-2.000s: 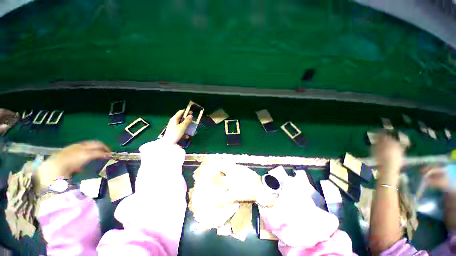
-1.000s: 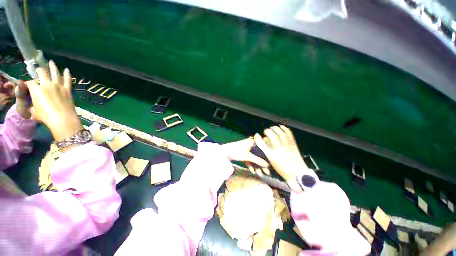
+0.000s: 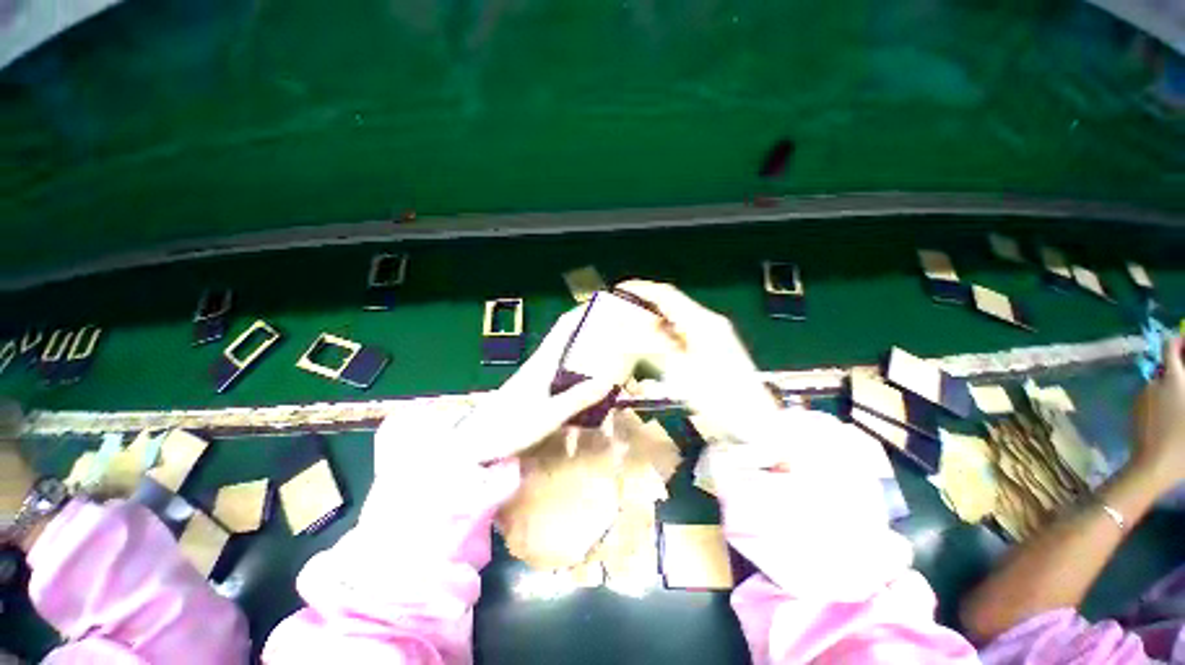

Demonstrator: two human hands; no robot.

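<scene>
My left hand and my right hand meet at the middle, over the bench's pale edge. Between them they hold a flat panel with a pale face and dark edges. Glare and my fingers hide part of it. A pile of ragged tan backing paper lies below my hands. A flat tan-faced panel lies to the right of the pile.
Window-frame pieces lie spaced on the green belt beyond the bench's pale strip. Tan-and-dark panels lie at left, more at right. Neighbours' arms are at far left and right.
Since one second ago the view has swung back more level. Both hands, together then too, now hold the panel with its pale face showing. The left neighbour's raised hand has dropped to the far left edge.
</scene>
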